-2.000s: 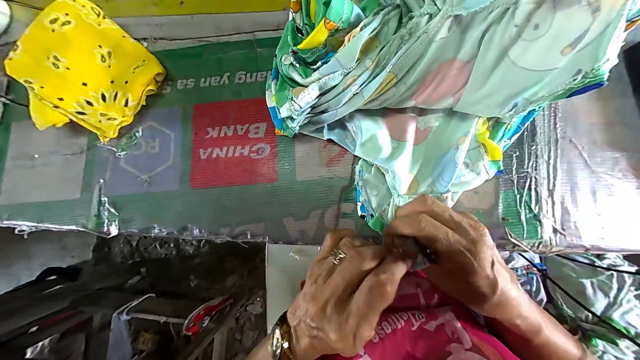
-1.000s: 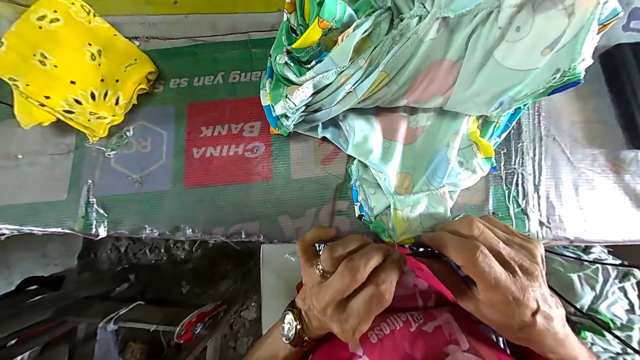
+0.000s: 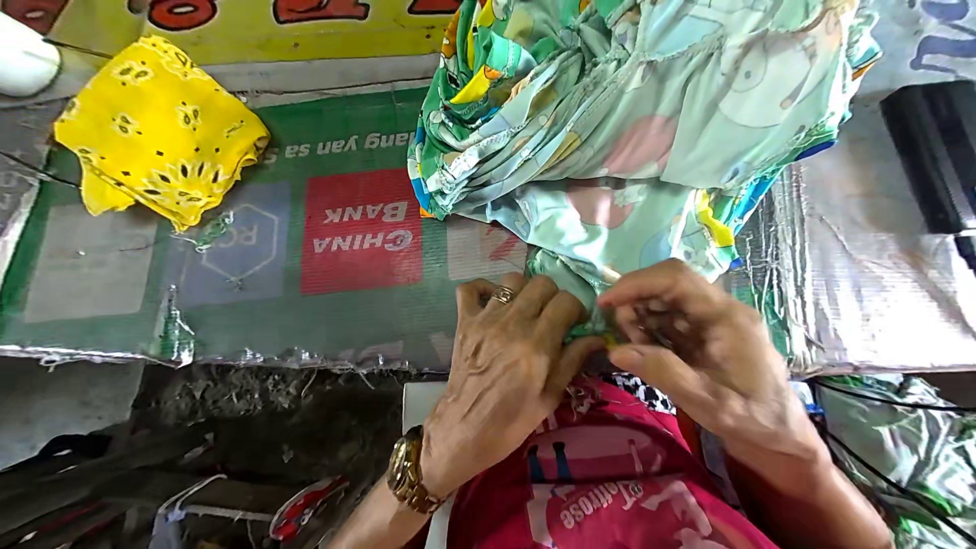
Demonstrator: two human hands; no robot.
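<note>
A pale green printed garment (image 3: 610,213), gathered and bunched with its seams showing, lies over the worktable and hangs toward my body. My left hand (image 3: 518,343), wearing a ring and a gold-coloured wristwatch (image 3: 409,469), pinches the garment's lower edge between thumb and fingers. Close to its right, my right hand (image 3: 686,343) is raised with thumb and fingers apart and slightly blurred, beside the pinched edge. A small dark thing seems to be within its curled fingers, too unclear to name. Below both hands is the red printed shirt (image 3: 610,488) that I wear.
A yellow bandana-print cloth (image 3: 160,130) lies at the table's upper left. The table is covered with a green printed sheet (image 3: 366,320) with a frayed front edge. A black cylindrical object (image 3: 930,152) is at the right. Dark cables (image 3: 900,404) and plastic bags (image 3: 907,450) are at the lower right.
Both hands were close together on the garment's lower edge; now the right hand's fingers are spread beside it. The left hand has turned, its back now toward the camera, with the edge pinched.
</note>
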